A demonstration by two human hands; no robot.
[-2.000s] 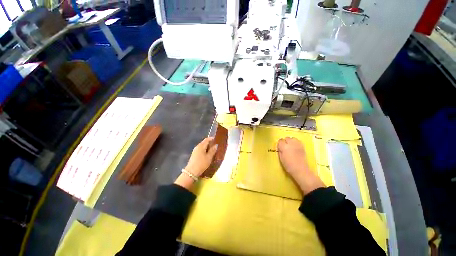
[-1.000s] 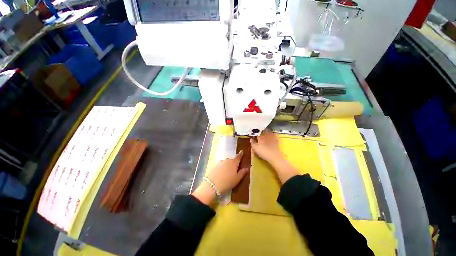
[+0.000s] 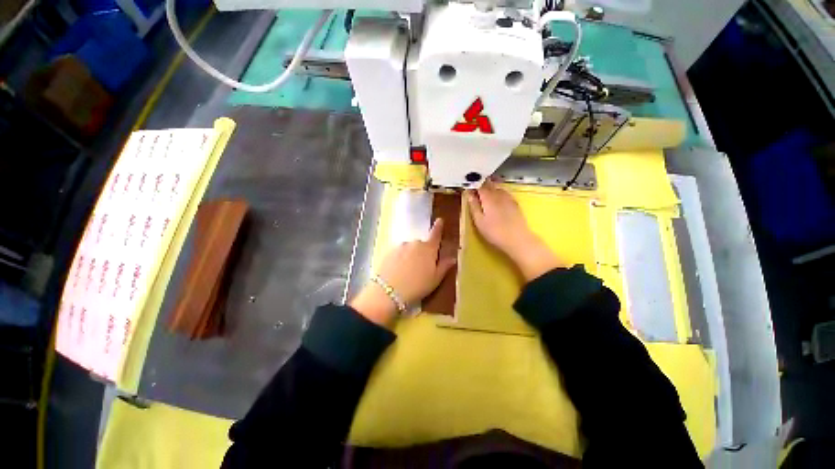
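A brown strip [image 3: 445,291] lies lengthwise below the machine head [image 3: 476,101], along the left edge of a flat yellow template plate [image 3: 494,298]. My left hand [image 3: 414,267] lies on the strip, fingers pressing it. My right hand [image 3: 497,216] is at the strip's far end, fingertips at the plate's edge just under the head; whether they touch the strip is unclear. A large yellow panel [image 3: 458,385] spreads under the plate and towards me. The pale template base [image 3: 648,275] shows at the right.
A stack of brown strips [image 3: 211,270] and a printed white sheet [image 3: 137,238] with red marks lie left on the dark table [image 3: 293,211]. The metal clamp bracket [image 3: 581,137] with black cables sits right of the head.
My left hand has brought the brown strip rightwards to the plate's edge. My right hand moved from the plate to the strip's far end. The view has tilted further down.
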